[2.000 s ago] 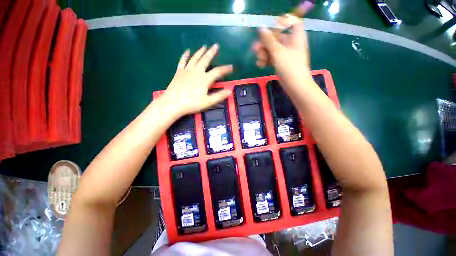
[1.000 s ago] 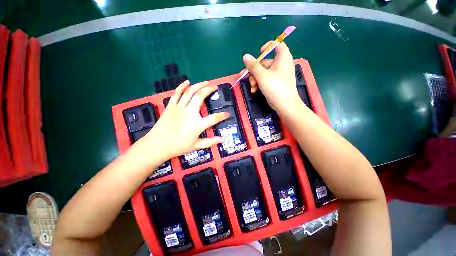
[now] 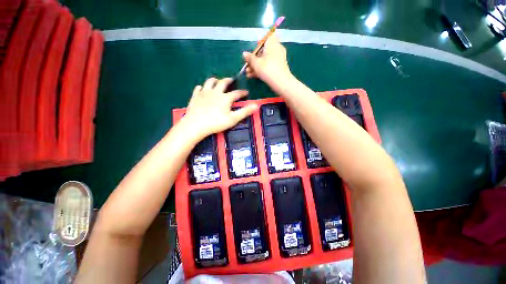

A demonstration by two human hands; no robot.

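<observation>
A red-orange foam tray lies in front of me with black phones in two rows, backs up. One phone shows a white label. My left hand rests over the upper left phones, fingers spread; small dark pieces show beyond its fingertips. My right hand holds tweezers with an orange handle and pink end, beyond the tray's far edge. The tool's point is near those dark pieces; whether it grips one I cannot tell. My right forearm hides part of the right phones.
Red foam trays lean in a stack at left. A cream oval dish sits at the bench edge, with clear plastic waste below it. A loose phone lies at the far right. Dark red cloth shows at lower right.
Since one second ago, my right hand with the tweezers has moved from the phones to beyond the tray's far edge. My left hand has shifted toward the upper left phones. The camera view has also shifted.
</observation>
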